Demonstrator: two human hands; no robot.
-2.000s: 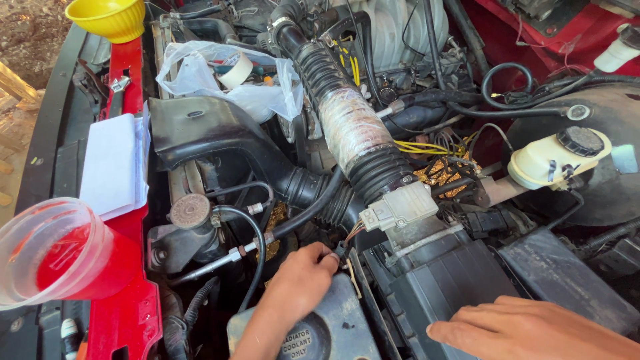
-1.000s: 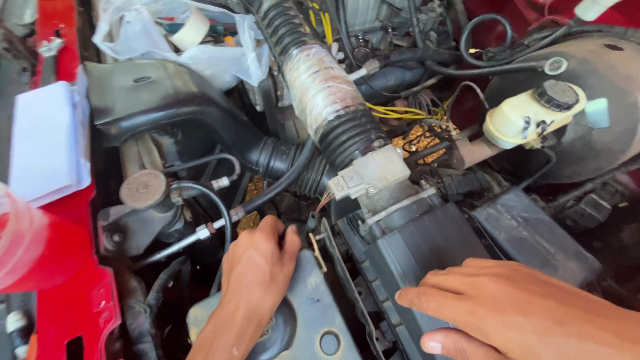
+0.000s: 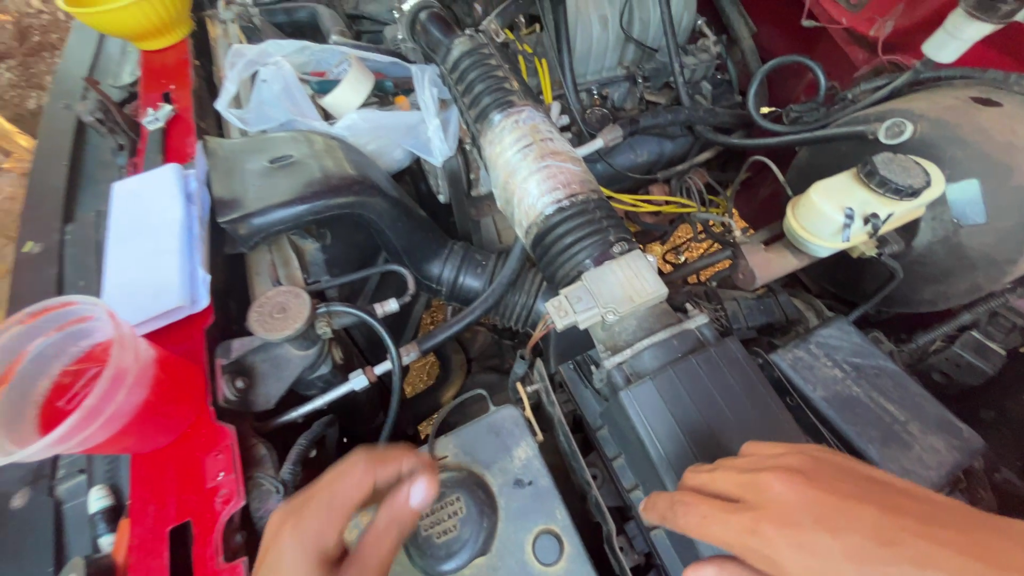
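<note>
My left hand (image 3: 348, 512) is over the left edge of the grey coolant reservoir (image 3: 512, 472), its thumb and fingertips close together beside the round black cap (image 3: 456, 520). Whether something small is between them cannot be told. On the black air filter housing (image 3: 704, 408) rests my right hand (image 3: 808, 512), palm down with nothing seen in it. The airflow sensor (image 3: 612, 292) with its wired connector sits on the housing's outlet, joined to a ribbed intake hose (image 3: 544, 172) wrapped in clear film or tape. A thin black hose loops up at the reservoir's far end.
On the red front panel (image 3: 180, 472) stand a clear plastic tub of red liquid (image 3: 88, 384), folded white paper (image 3: 152, 240) and a yellow bowl (image 3: 132, 20). A plastic bag (image 3: 400, 104) holds tape and tools. The brake fluid reservoir (image 3: 832, 212) is at the right.
My left hand has come back from the far end of the coolant reservoir, near the sensor wiring, to beside its cap. My right hand stays on the air filter housing.
</note>
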